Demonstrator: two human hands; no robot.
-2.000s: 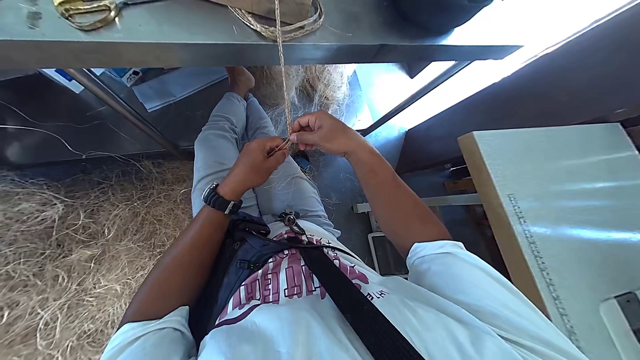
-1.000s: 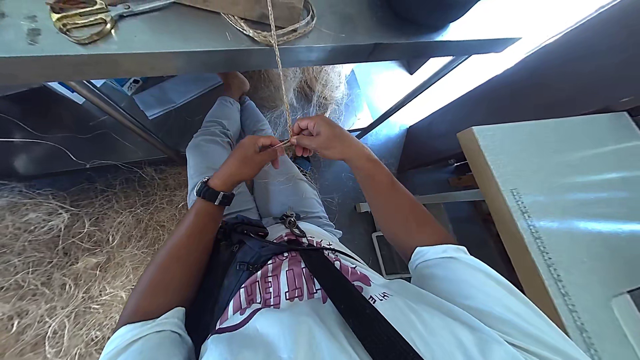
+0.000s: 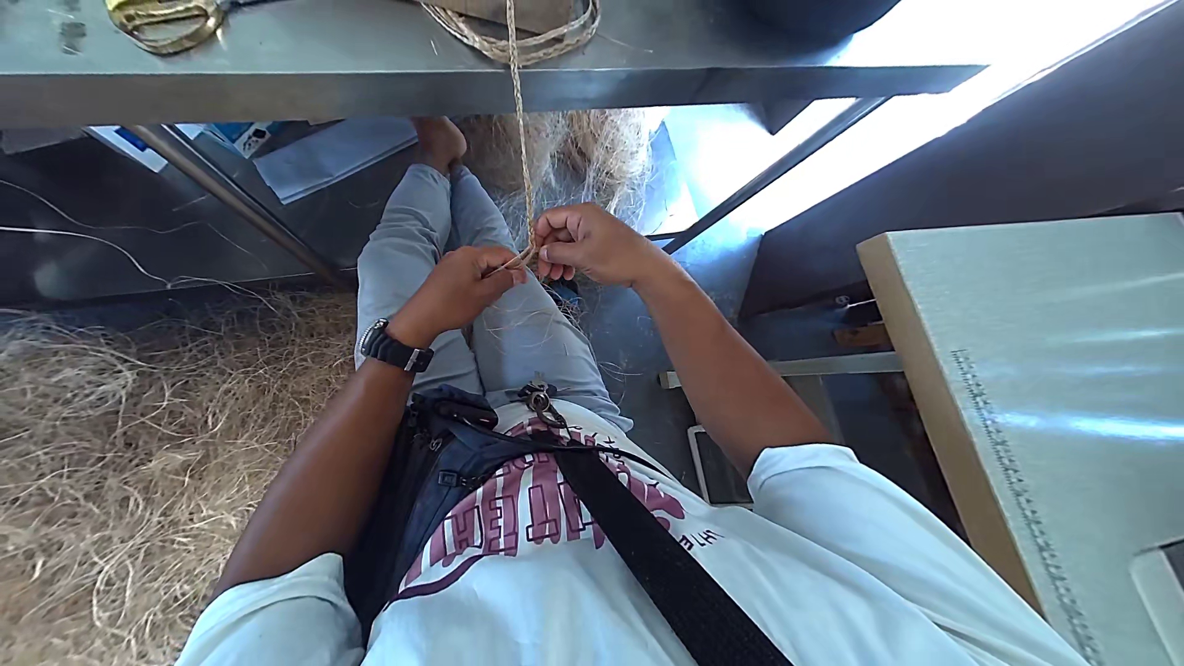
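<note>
A thin braided cord of pale plant fibre [image 3: 523,139] runs down over the table's front edge to my hands above my lap. With thumb and fingers my left hand [image 3: 467,285] pinches fibre strands at the cord's lower end. My right hand [image 3: 592,245] touches that end from the other side, its fingertips close together; whether they grip a strand is hard to tell. Further up, a coil of the same cord [image 3: 555,42] lies on the metal table [image 3: 324,92]. Scissors with yellow handles [image 3: 176,37] lie at the table's left, partly out of view.
A large heap of loose fibre [image 3: 139,462] fills the floor at left, and another bundle [image 3: 592,157] lies beyond my legs. Metal table legs [image 3: 231,199] stand in front. Papers [image 3: 333,157] lie under the table. A grey-topped table or board [image 3: 1064,370] is at right.
My left hand has shifted slightly at the cord's lower end, and its fingers are now bent closer to the braid. The right hand stays about where it was.
</note>
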